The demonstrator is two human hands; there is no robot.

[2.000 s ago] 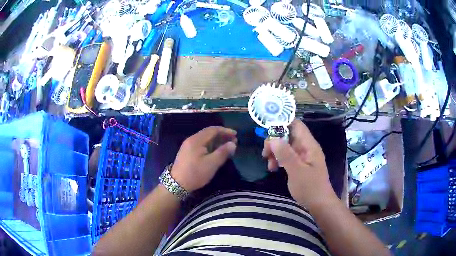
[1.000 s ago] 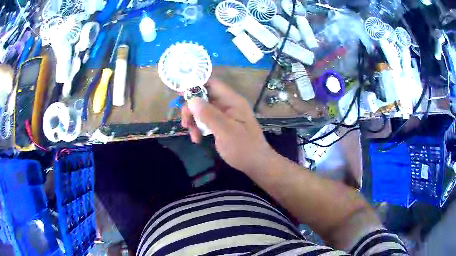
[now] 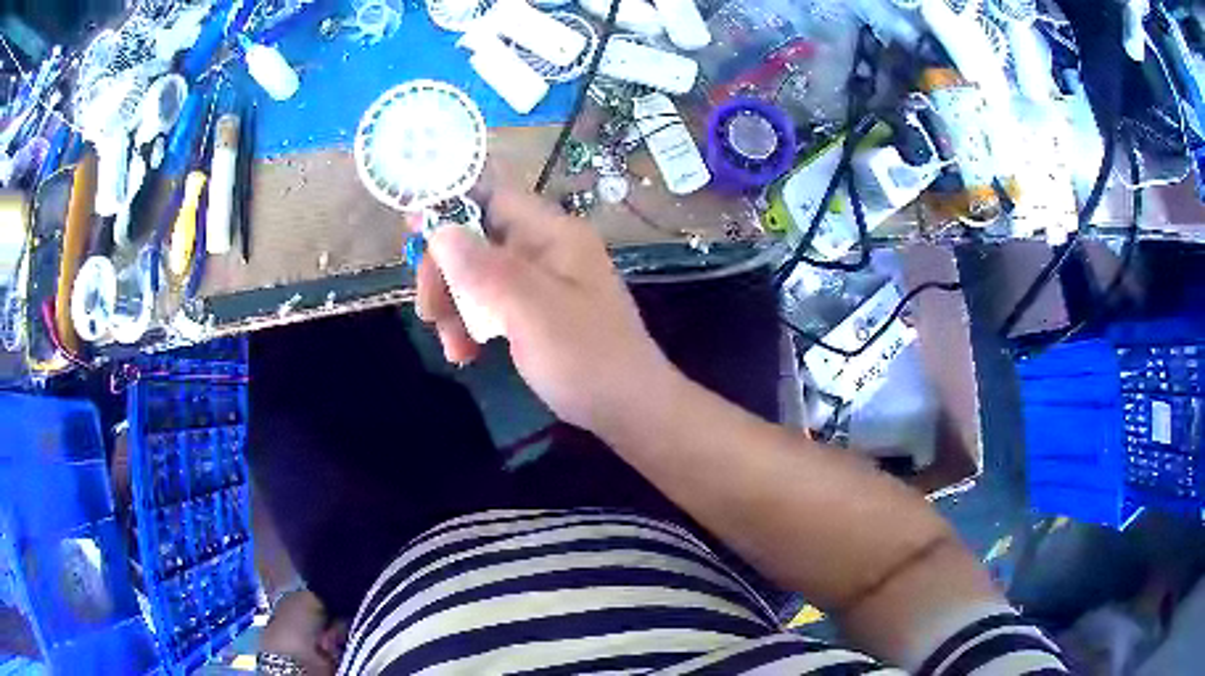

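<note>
A white handheld mini fan (image 3: 420, 145) is held up over the front edge of the bench, its round slatted head upward and very bright. My right hand (image 3: 522, 284) grips it by the short white handle, just below the head. A small blue part (image 3: 414, 250) shows beside the handle at my fingertips; it may be the battery cell, but my fingers hide most of it. My left hand (image 3: 303, 631) is low at the bottom left beside my striped shirt, small and partly cut off; its fingers are not clear.
The brown board (image 3: 304, 211) and blue mat (image 3: 324, 122) lie behind the fan. White handle shells (image 3: 671, 143), a purple spool (image 3: 751, 140) and black cables stand right. Yellow-handled pliers (image 3: 186, 222) and a multimeter (image 3: 73, 251) lie left. Blue crates (image 3: 196, 508) and a carton (image 3: 954, 396) are below.
My right hand has carried the fan from over my lap leftward and up to the bench edge. My left hand has dropped from beside it to the bottom left. The view has shifted.
</note>
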